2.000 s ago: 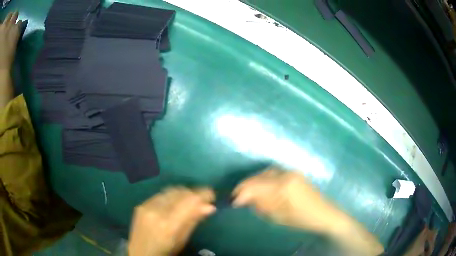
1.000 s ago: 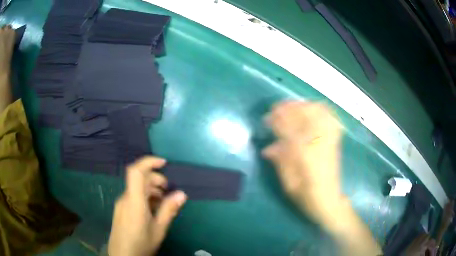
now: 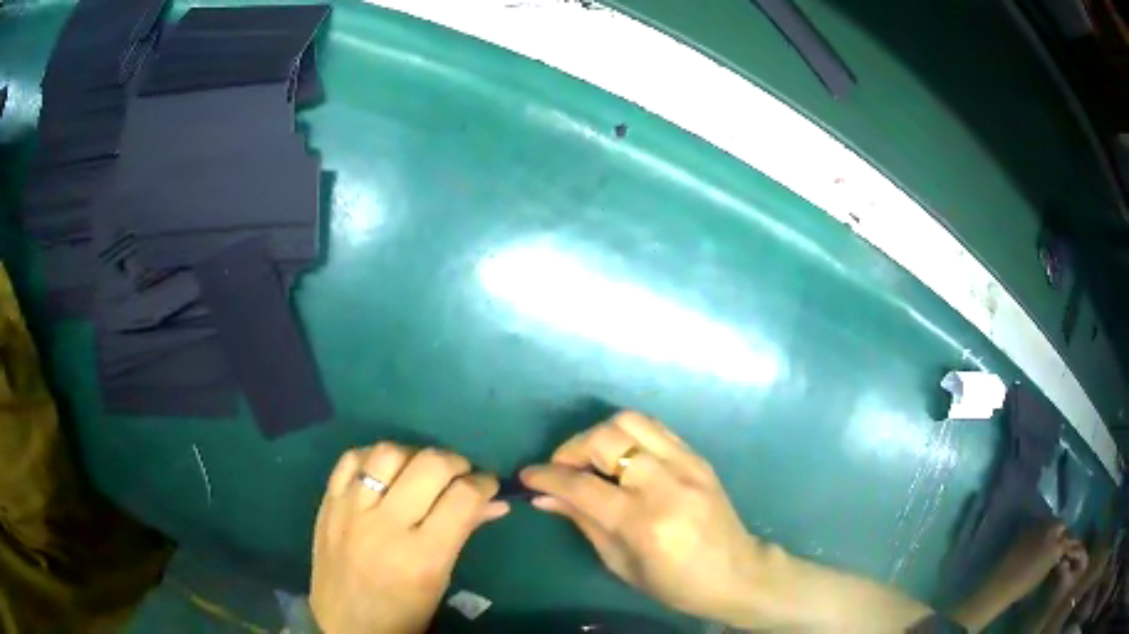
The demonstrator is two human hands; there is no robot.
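Note:
My left hand (image 3: 390, 533) and my right hand (image 3: 650, 514) are close together at the lower middle, over the green worktop. Both pinch a small dark piece (image 3: 516, 490) between the fingertips. Only a short dark bit of it shows between them; the rest is hidden by the fingers. A large pile of dark blanks (image 3: 217, 161) with stepped, jagged edges lies at the upper left. One loose dark blank (image 3: 266, 341) lies slanted over the pile's lower part.
A white rail (image 3: 792, 155) curves across the worktop's far side. A narrow dark folded piece (image 3: 805, 47) lies on the green belt beyond. A white tab (image 3: 976, 394) is at right. Another person's hands (image 3: 1034, 570) and dark pieces are at lower right. Mustard cloth (image 3: 50, 495) is at left.
A second ago my left hand held a flat dark blank and my right hand was apart and farther forward. Now both hands meet on a dark piece. The view has shifted.

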